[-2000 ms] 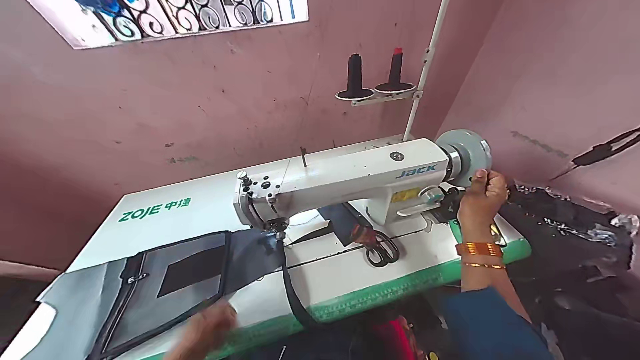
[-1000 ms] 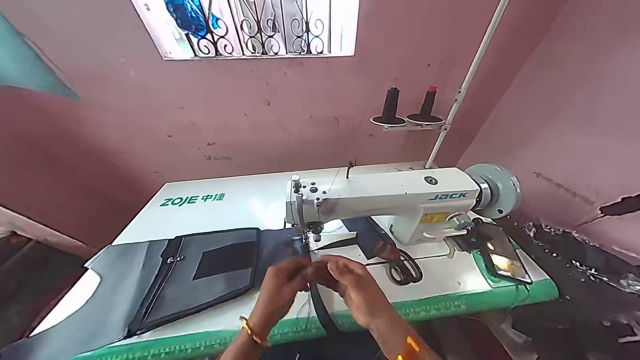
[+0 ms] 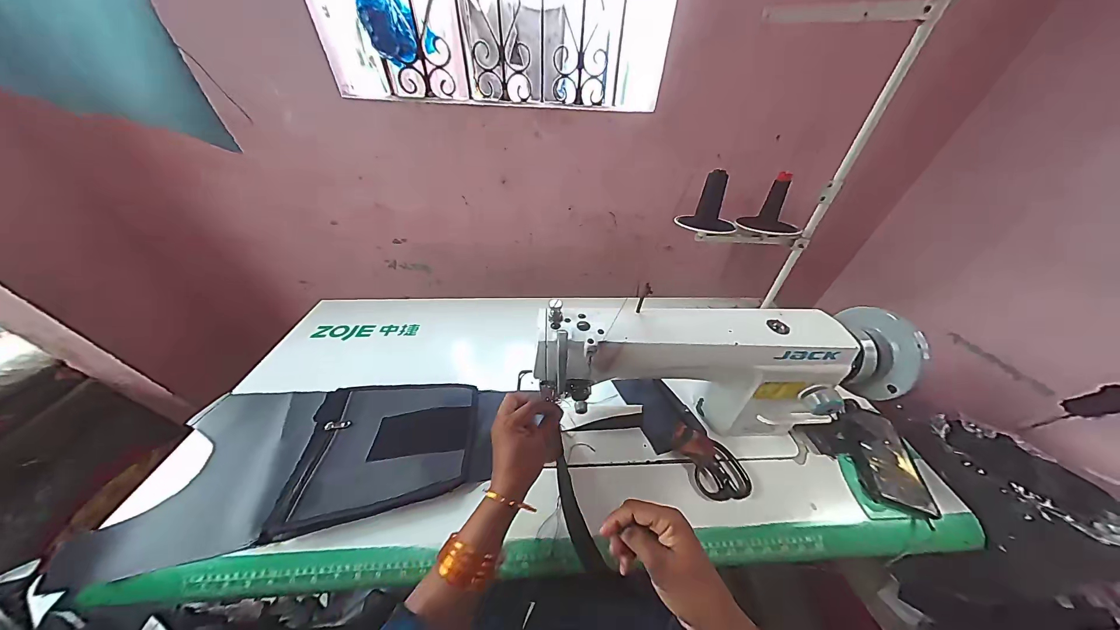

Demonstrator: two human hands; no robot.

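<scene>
My left hand (image 3: pixel 523 437) is at the needle area of a white Jack sewing machine (image 3: pixel 700 346), its fingertips pinched together by the presser foot; what they hold is too small to tell. My right hand (image 3: pixel 656 547) hovers over the table's front edge, fingers curled; whether a thread lies in them is unclear. Between the hands a black binding strip (image 3: pixel 573 512) runs from the needle area down over the front edge. Left of the needle lies a grey fabric piece (image 3: pixel 236 455) with a dark-edged panel and a zipper (image 3: pixel 337 426).
Dark fabric (image 3: pixel 661 411) and a coiled black cord (image 3: pixel 722 472) lie under the machine arm. A phone (image 3: pixel 892 464) rests at the table's right end. Two dark thread cones (image 3: pixel 713 201) stand behind. The handwheel (image 3: pixel 884 353) is at the right.
My right hand was on the handwheel, then came to the needle area beside my left hand. Now it has moved down toward the front edge, and my left hand is up at the needle.
</scene>
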